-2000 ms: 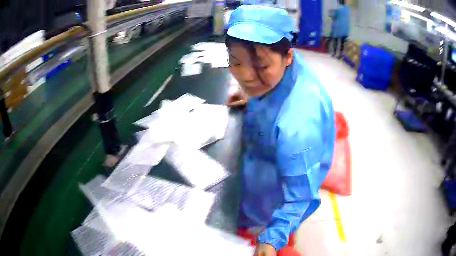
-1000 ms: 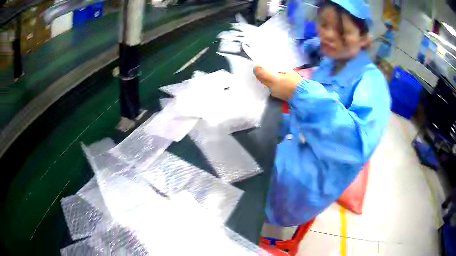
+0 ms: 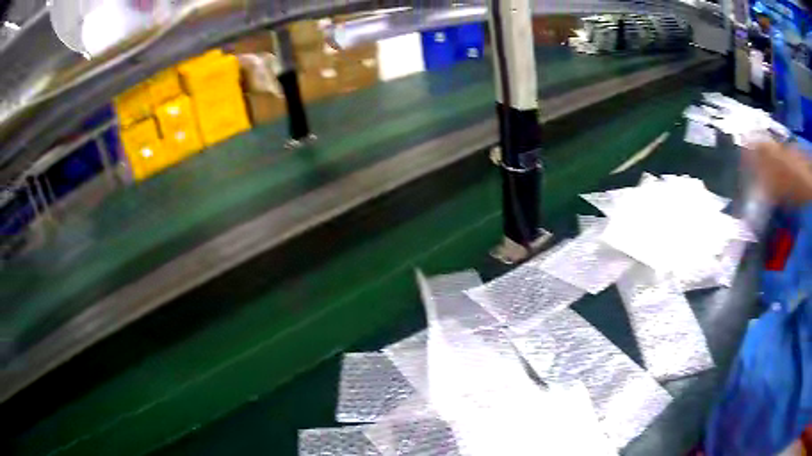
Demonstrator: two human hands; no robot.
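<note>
A pile of empty bubble bags lies spread on the dark green conveyor belt in the lower middle, its near part glaring white. More bubble bags lie heaped farther along the belt at the right. A small group of bags lies at the far right. Neither of my hands is in the picture. The hand at the right edge belongs to another person.
A person in a blue smock is cut off at the right edge, with a blurred raised hand. A black and white post stands beyond the bags. Yellow boxes and blue bins are behind.
The view has swung left, so the bags and the other person have shifted right. The yellow boxes have come into view. The other person's bubble bags are no longer clearly visible in their hand.
</note>
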